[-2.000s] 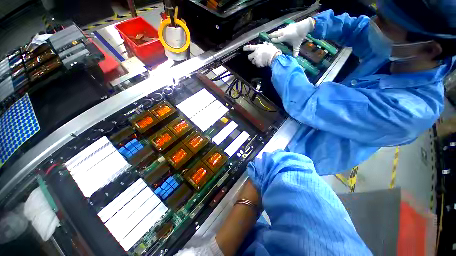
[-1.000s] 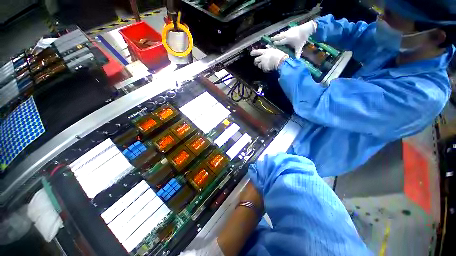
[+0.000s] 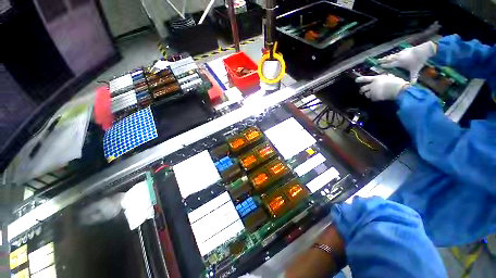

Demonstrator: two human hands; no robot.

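Observation:
A large circuit board point(image 3: 255, 187) lies in its black carrier on the metal-railed line. It has white blocks point(image 3: 217, 222) at both ends, amber-orange transformers point(image 3: 269, 176) in the middle and small blue components point(image 3: 246, 206) between them. My right forearm, with a metallic bangle, bends over the board's near right edge. Only a sliver of my gloved right hand point(image 3: 251, 276) shows at the bottom edge; its fingers are cut off. My left hand is not in view.
White cloth point(image 3: 138, 205) on the rails, with a blurred pale shape beside it. Part of another board point(image 3: 32, 260) lower left. Beyond the rail: dot labels sheet point(image 3: 130, 133), board point(image 3: 155, 84), red bin point(image 3: 241, 71), yellow ring point(image 3: 271, 68), black tote point(image 3: 326, 27). Coworker's gloved hands point(image 3: 383, 86) at right.
The view has swung left, so the board and coworker sit further right and more of the line's left shows. My right arm keeps its bent pose over the board's near edge.

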